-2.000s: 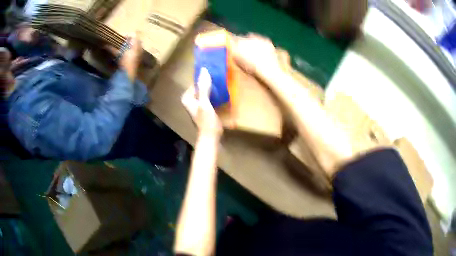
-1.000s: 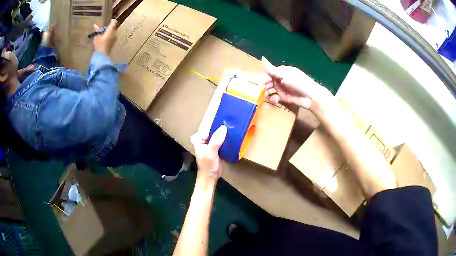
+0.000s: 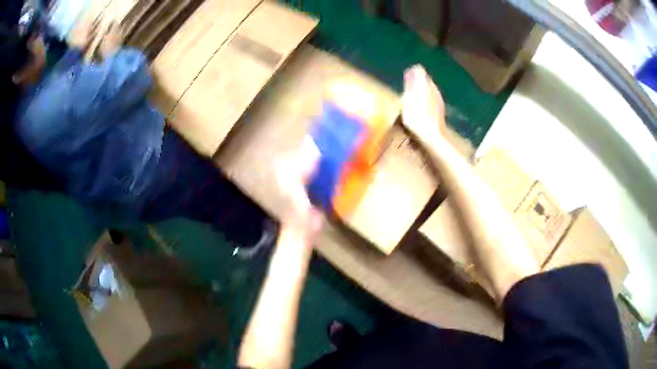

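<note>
My left hand point(image 3: 294, 184) is blurred and holds the blue and orange tape gun point(image 3: 338, 155) over a closed brown carton point(image 3: 396, 191) in front of me. Whether the tape gun touches the carton cannot be told, and no tape can be made out. My right hand point(image 3: 423, 101) lies at the far right edge of that carton, its fingers close together, with no tool in it. The carton rests on the cardboard-covered bench point(image 3: 367, 277).
More closed cartons point(image 3: 497, 216) stand to the right by a pale board point(image 3: 569, 108). A person in a denim jacket point(image 3: 94, 137) is at the left, by flattened cartons point(image 3: 230, 65). An open waste carton point(image 3: 115, 310) stands on the green floor.
The tape gun has tilted and shifted slightly, now blurred. My right hand has moved up to the carton's far edge. The carton has turned slightly. The other person's hands have moved away from the front flat carton.
</note>
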